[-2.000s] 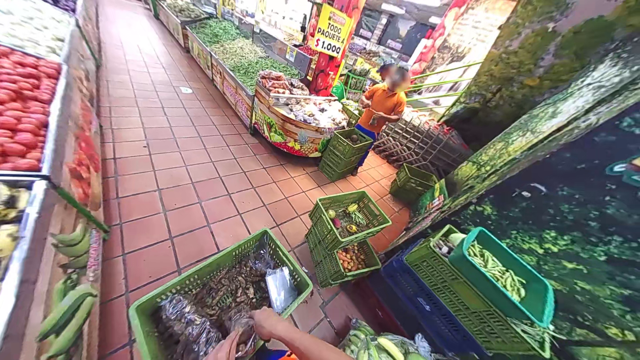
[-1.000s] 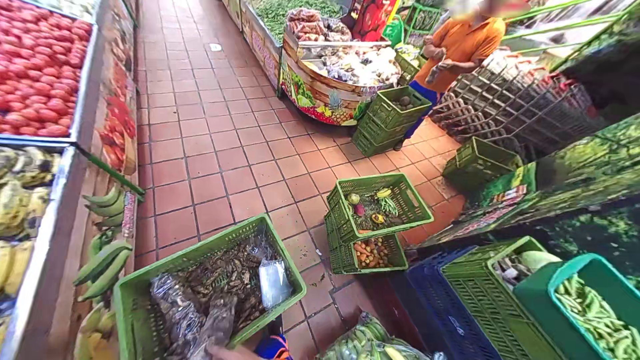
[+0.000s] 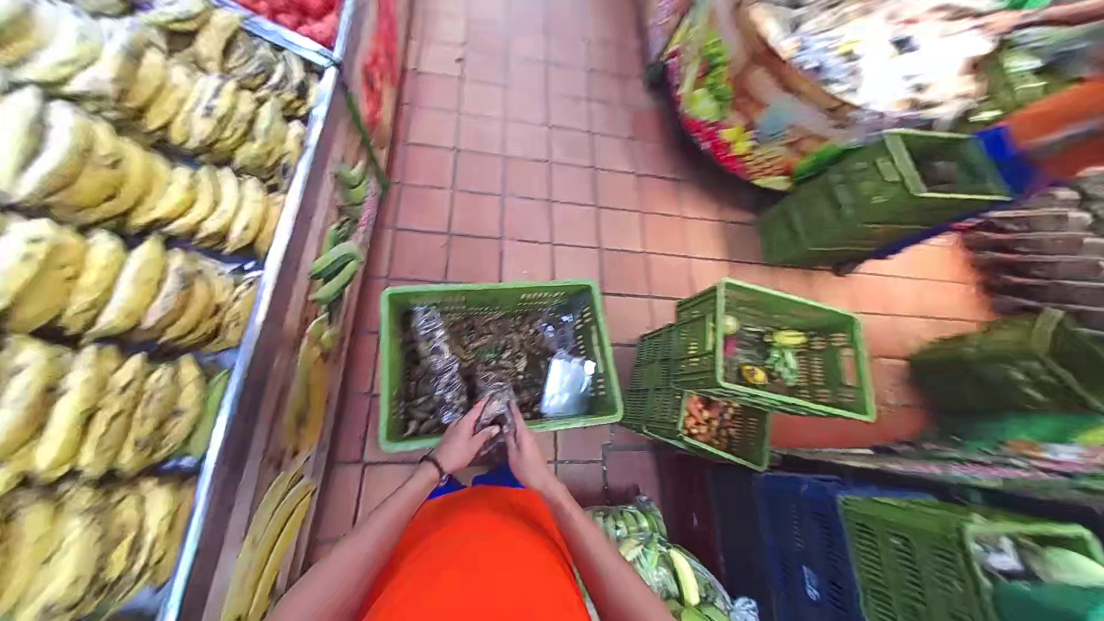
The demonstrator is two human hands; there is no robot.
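My left hand [image 3: 461, 442] and my right hand [image 3: 524, 448] hold a clear plastic bag of dark brown produce [image 3: 496, 410] between them, at the near rim of a green plastic crate [image 3: 500, 289]. Loose dark brown produce [image 3: 492, 338], too small to name, covers much of the crate's bottom. Another filled clear bag [image 3: 440, 362] lies in the crate, left of my hands. At its right side is a stack of clear plastic bags [image 3: 567, 384]. A dark band is around my left wrist.
Yellow plantains [image 3: 129, 285] fill a sloped display at left. Stacked green crates [image 3: 776, 401] with mixed vegetables stand right of my crate, bagged green produce [image 3: 681, 573] below them. A blue crate [image 3: 806, 543] is at lower right. A person's orange-clothed part [image 3: 1061, 129] shows at upper right, beside crates [image 3: 880, 198].
Both hands now show together on the filled bag; one second ago only one hand was visible, at the bag by the crate's near rim. The view has tilted down and moved closer over the crate.
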